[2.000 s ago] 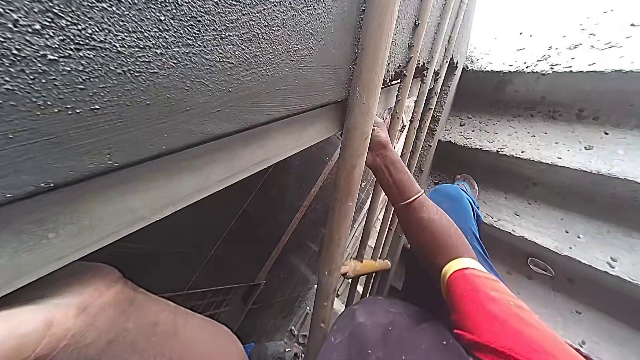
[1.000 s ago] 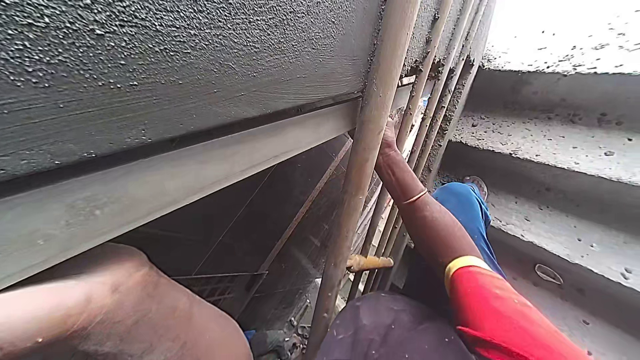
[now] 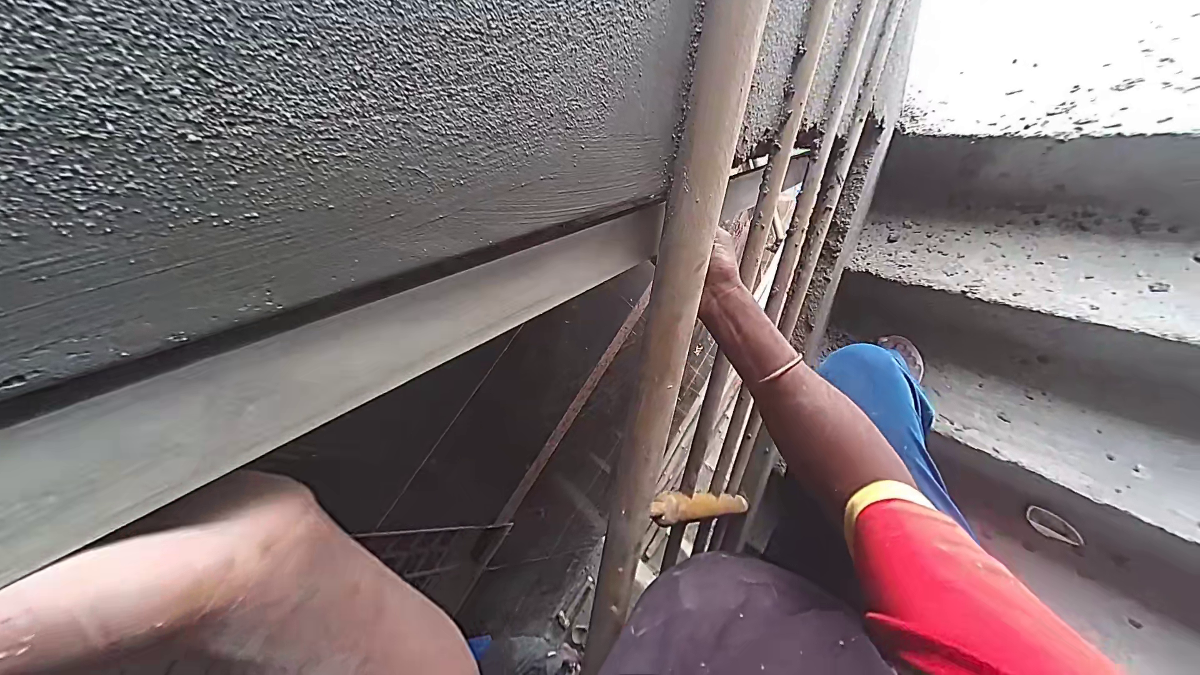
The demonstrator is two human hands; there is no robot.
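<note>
A long, pale straight bar (image 3: 403, 333) lies slantwise along the lower edge of a grey, freshly plastered wall (image 3: 328, 122). Its upper part passes behind a thick wooden or bamboo pole (image 3: 689, 225). My right hand (image 3: 720, 267) is just right of that pole, closed at the bar's lower edge, its fingertips hidden. A thin bangle circles the right wrist, and the red sleeve has a yellow cuff. My bare left arm (image 3: 244, 572) fills the lower left and runs under the bar; the left hand is out of sight. The plaster is rough above and smoother near the bar.
Several thinner upright poles (image 3: 783, 178) stand beyond the thick one. A short yellowish crosspiece (image 3: 698, 507) juts from it low down. Concrete steps (image 3: 1050, 394) spattered with mortar rise at right, beside a blue-clad leg (image 3: 872, 384). A deep, dark drop lies below the bar.
</note>
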